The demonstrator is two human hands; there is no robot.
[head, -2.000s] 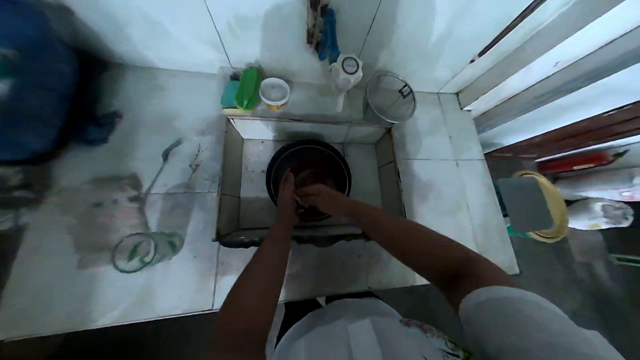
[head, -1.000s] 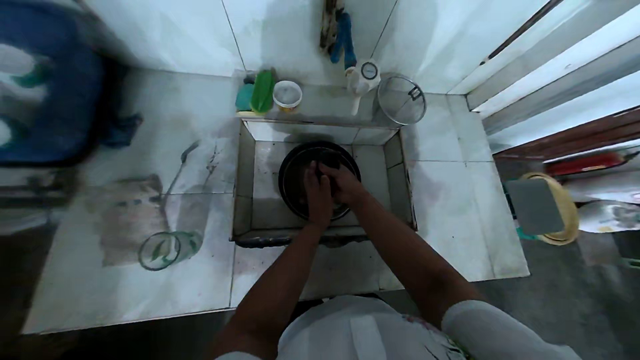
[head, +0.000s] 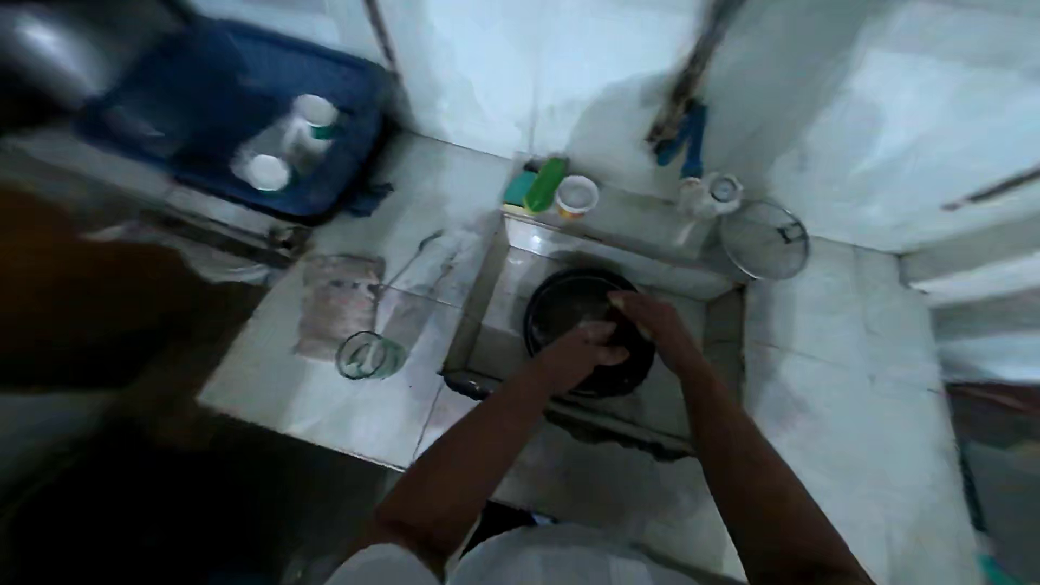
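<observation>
A round black basin stands in the tiled sink. Over its lower middle is my left hand, palm down, with its fingers somewhat spread. My right hand is at the basin's right side, its fingertips by the upper right part of the inside. The hands are a little apart. Blur and shadow hide what lies in the basin and whether the right hand holds anything.
Behind the sink are a green bottle, a white tub, a faucet and a round strainer. Left on the counter stand a drinking glass and a spoon. A blue plastic tub holds white cups.
My hands, close together over the basin before, are now apart, the right one at its right side. The view has swung to the left, showing more of the blue tub.
</observation>
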